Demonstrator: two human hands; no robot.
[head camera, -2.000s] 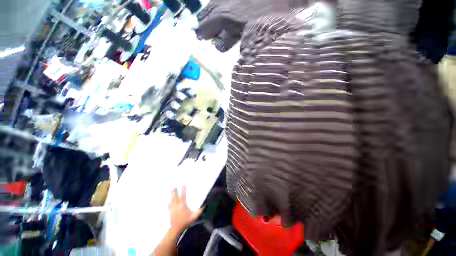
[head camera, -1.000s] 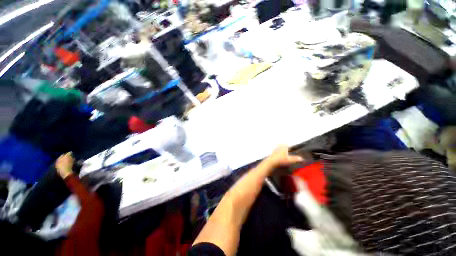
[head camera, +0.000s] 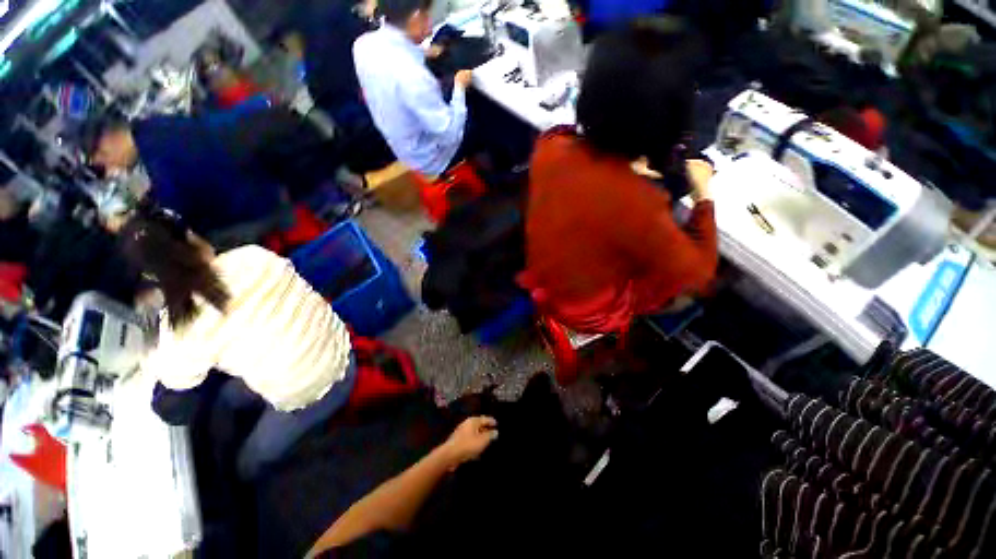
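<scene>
The striped dark brown-grey cut-piece bundle (head camera: 874, 470) fills the lower right corner, cut off by the picture's edge. Its pale stripes run in wavy folds. My left hand (head camera: 472, 437) is at the lower middle, well to the left of the bundle and not touching it. Its fingers look curled, against dark cloth or shadow; whether they hold anything cannot be told. My right hand is not in view, and what supports the bundle is hidden.
A person in a rust-red top (head camera: 601, 229) sits ahead at a white sewing machine (head camera: 841, 186). A person in a cream top (head camera: 279, 322) sits at the left. Between them are a blue crate (head camera: 350, 278) and dark garment pieces (head camera: 475, 262). Dark material lies below my left hand.
The view has swung from the white table to an aisle between seated people. My left hand, earlier at the table's edge, is now away from it. The bundle remains at the right.
</scene>
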